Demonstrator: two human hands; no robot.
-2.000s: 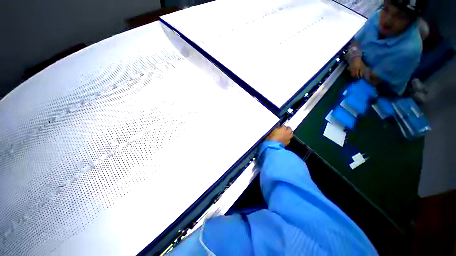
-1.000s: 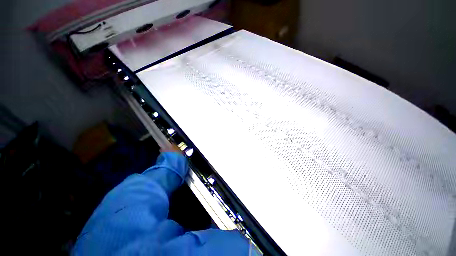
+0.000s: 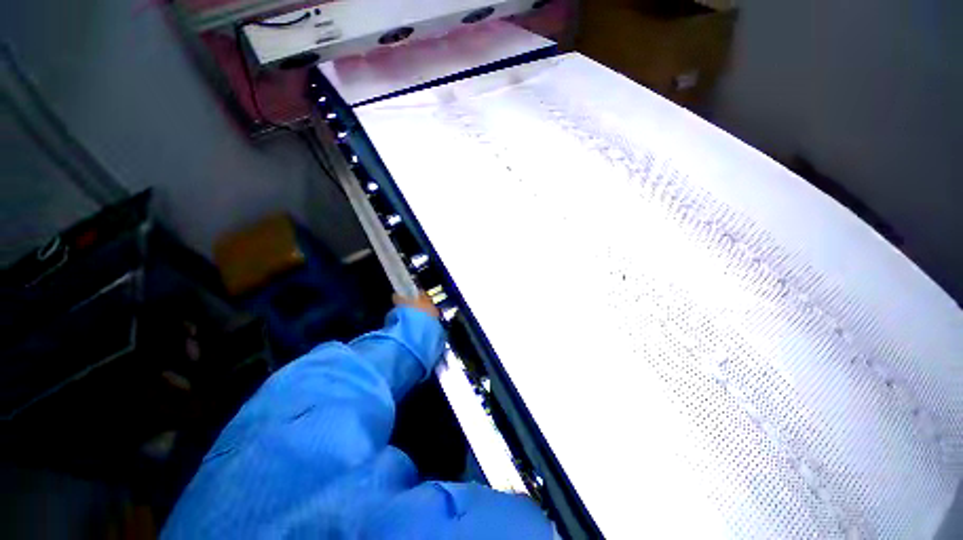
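A large, glaring white panel point(image 3: 591, 274) with a fine dot pattern lies flat on the conveyor, on a dark blue tray edge point(image 3: 480, 353). A second, pinkish-shaded panel point(image 3: 433, 65) lies beyond it across a dark gap. My left hand point(image 3: 418, 304) is small and partly covered by its blue sleeve. It is closed over the silver conveyor side rail point(image 3: 385, 248), beside the tray edge and not on the panel; its fingertips are hidden. My right hand is out of the picture; a blue sleeve shows at the bottom edge.
Shiny roller ends point(image 3: 419, 261) line the inside of the rail. A long white overhead unit point(image 3: 348, 37) with round openings spans the far end before a pink curtain. Dark boxes point(image 3: 69, 316) and a tan-topped stool point(image 3: 257, 253) stand at left. A cardboard box point(image 3: 671, 53) stands behind the conveyor.
The view has swung from the right side, with the green bench and a co-worker, to the conveyor's left end. Since the last earlier frame it has shifted slightly left; my left hand stays on the rail.
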